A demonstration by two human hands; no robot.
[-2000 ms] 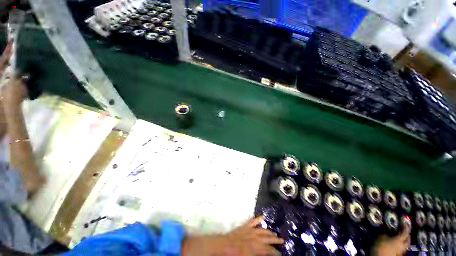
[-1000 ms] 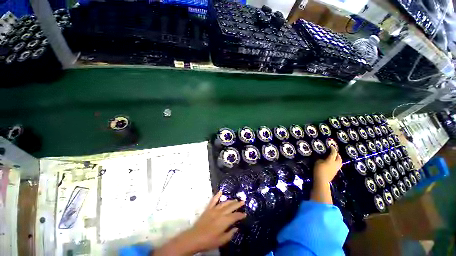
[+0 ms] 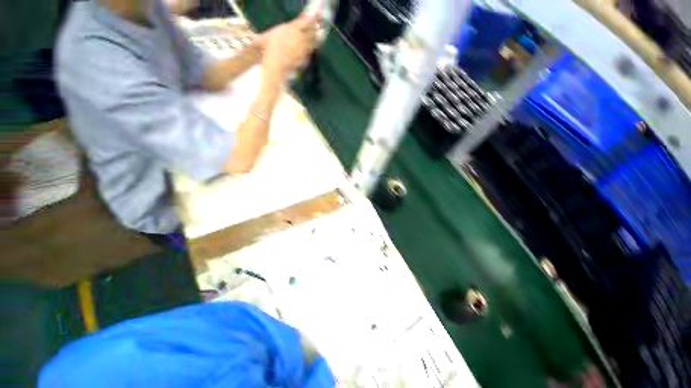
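Two black cylindrical units stand on the green conveyor belt (image 3: 492,261): one cylindrical unit (image 3: 476,301) near the worktop's lower right edge, the other (image 3: 395,188) beside the white post. Both show a pale ring with a dark centre. My left blue sleeve (image 3: 189,348) fills the bottom left; my left hand is out of the picture. A small blurred skin-coloured patch, possibly my right hand (image 3: 585,380), shows at the bottom edge over the belt; its fingers and any hold cannot be made out.
A person in a grey shirt (image 3: 132,114) works at the left, hands raised by the belt. The marked white worktop (image 3: 356,295) has a brown strip (image 3: 265,225). A white post (image 3: 405,91) rises beside the belt. Beyond are a filled tray (image 3: 458,98), dark stacks (image 3: 545,189) and blue crates (image 3: 644,167).
The view has swung left and tilted. The tray in front of me and my hands over it have left the picture; the person in grey and the floor have come in.
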